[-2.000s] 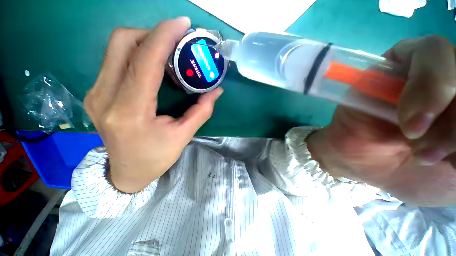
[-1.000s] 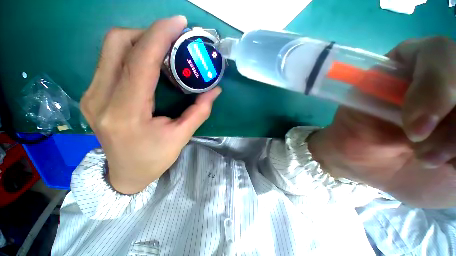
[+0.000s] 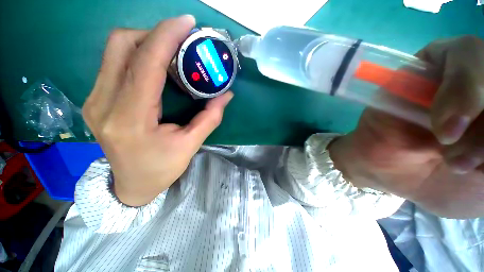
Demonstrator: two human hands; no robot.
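Note:
My left hand point(image 3: 146, 111) grips a round smartwatch point(image 3: 207, 66) by its edge between thumb and fingers, above the green bench. Its silver-rimmed screen faces up, lit blue with a red dot. My right hand point(image 3: 419, 143) holds a large clear dispensing syringe point(image 3: 297, 56) with a black ring and an orange rod inside. The hand is cut off by the right edge and slightly blurred. The syringe's narrow nozzle point(image 3: 247, 46) points at the watch's upper right edge. Whether the tip touches the case I cannot tell.
A white board or paper point(image 3: 270, 11) lies at the top. White wipes point(image 3: 426, 4) lie top right. Crinkled clear film point(image 3: 50, 111) lies at the bench's left edge, above a blue bin point(image 3: 66, 167). A red object point(image 3: 18, 186) stands at far left.
The watch and left hand have shifted slightly left. The syringe has moved slightly right and its front end a little up.

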